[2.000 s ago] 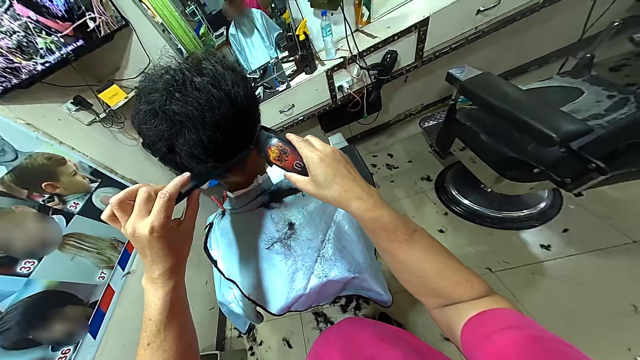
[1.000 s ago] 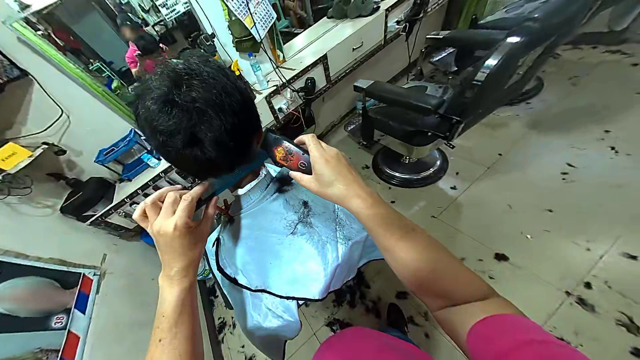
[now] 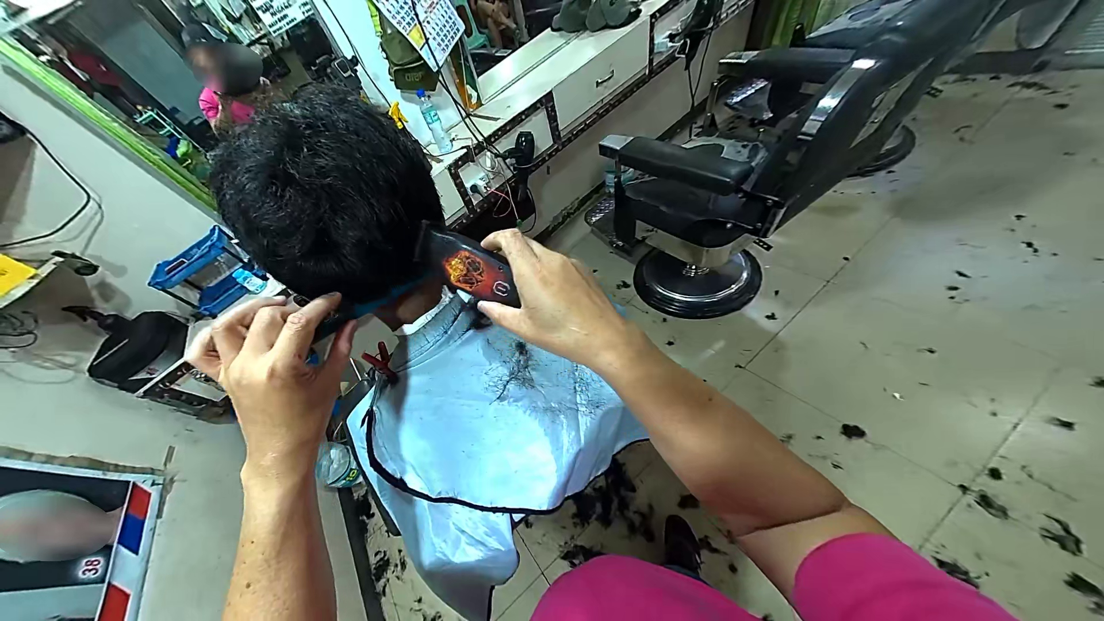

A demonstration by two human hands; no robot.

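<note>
A seated person's head with short black hair (image 3: 323,185) is seen from behind. My right hand (image 3: 556,302) grips a black hair clipper (image 3: 473,267) with a red and orange design, its blade end at the lower right of the hair. My left hand (image 3: 280,354) holds a dark blue comb (image 3: 384,299) against the hair at the nape, its far end close to the clipper. A light blue barber's cape (image 3: 492,423) with black trim and cut hair on it covers the person's shoulders. A red clip (image 3: 380,360) sits at its collar.
A black barber chair (image 3: 690,181) stands at the upper right, before a white counter (image 3: 595,86) with a water bottle (image 3: 433,121). A blue rack (image 3: 203,267) and black bag (image 3: 142,349) are at left. Cut hair lies on the tiled floor (image 3: 871,345).
The view has swung, bringing the blue rack and more floor into sight. The clipper and comb stay at the lower hair in each frame, still held in my hands.
</note>
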